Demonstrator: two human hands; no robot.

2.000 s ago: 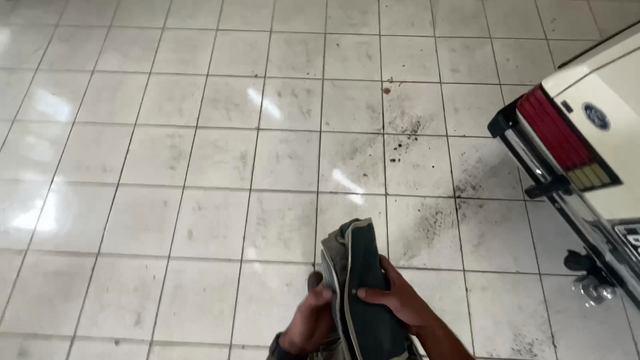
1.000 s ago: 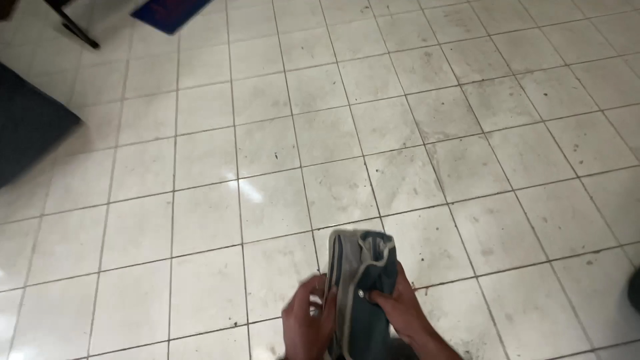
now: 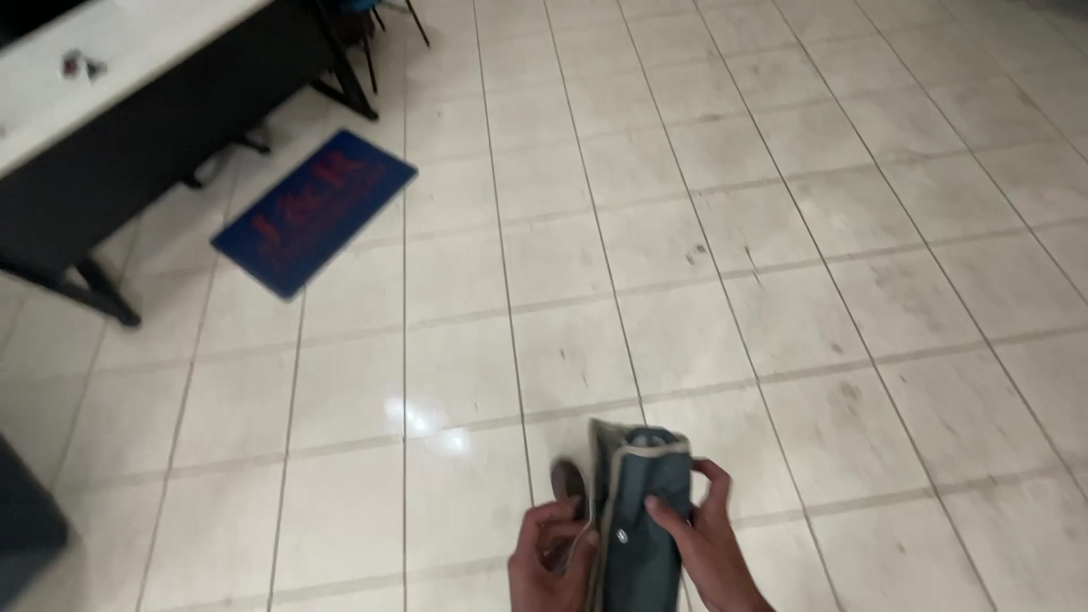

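Observation:
A dark green-blue folded fabric bundle (image 3: pixel 650 518) with pale edging and a small metal snap or eyelet is held upright at the bottom centre. On its left side, my left hand (image 3: pixel 552 552) pinches the pale-edged layer between thumb and fingers. My right hand (image 3: pixel 710 531) grips the right side, its thumb lying across the front face and its fingers behind. The bundle's lower end runs out of view. Whether anything is wrapped inside cannot be told.
A desk (image 3: pixel 127 59) with a white top and black front panel stands at upper left, small objects on it. A blue mat (image 3: pixel 314 212) with red lettering lies on the tiled floor (image 3: pixel 459 365). A shoe (image 3: pixel 568 480) shows beside the bundle; a dark object (image 3: pixel 25 510) is at the left edge.
The view has swung from the vehicle's rear, seen two seconds ago, to the desk and mat. Both hands still hold the bundle.

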